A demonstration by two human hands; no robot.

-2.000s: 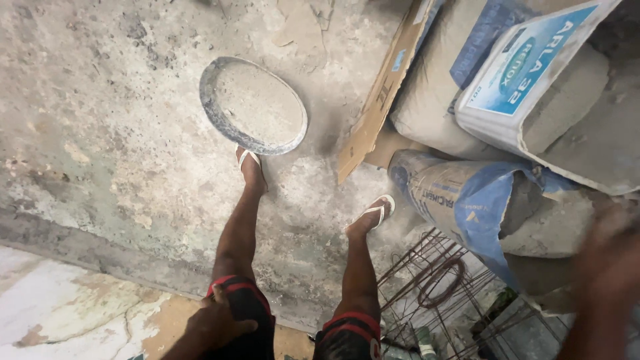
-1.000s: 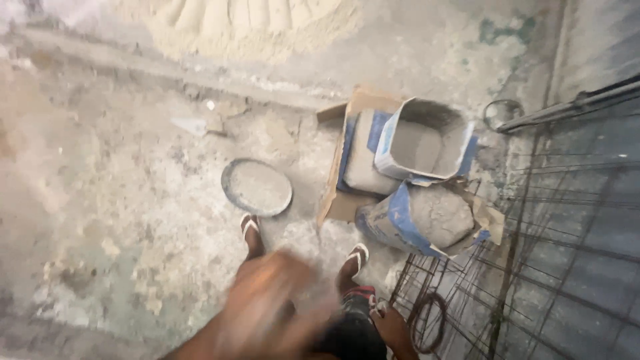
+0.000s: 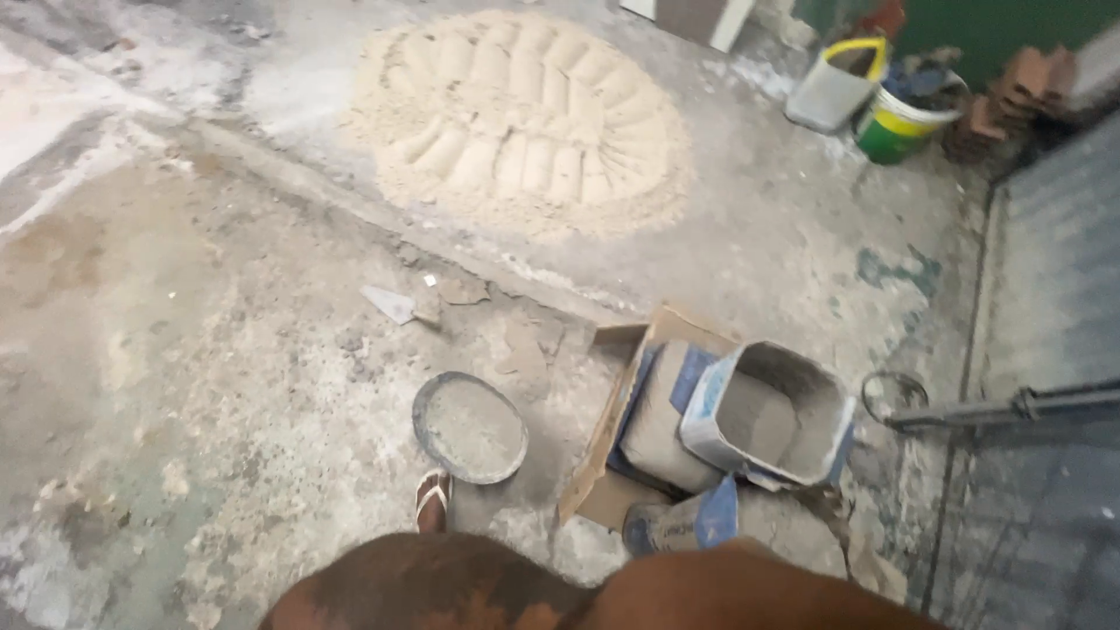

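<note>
Parts of my arms, close to the camera, fill the bottom edge; neither of my hands shows. Just beyond them, a round shallow pan with grey powdery material lies on the floor, next to my foot in a white flip-flop. A trowel lies flat above the pan. To the right, a cut-open plastic container with grey powder in it sits partly on a filled sack, beside cardboard. An opened blue and grey paper sack stands below, partly hidden by an arm.
A wide, grooved heap of pale sand lies beyond a ridge in the concrete floor. A white container with a yellow rim, a green and yellow bucket and stacked clay blocks stand at the back right. A metal pole juts in at right.
Both hands, visible one second ago, have left the view. The view has tilted up, bringing the whole sand heap and the buckets into frame. The pan, container and sacks have not plainly moved.
</note>
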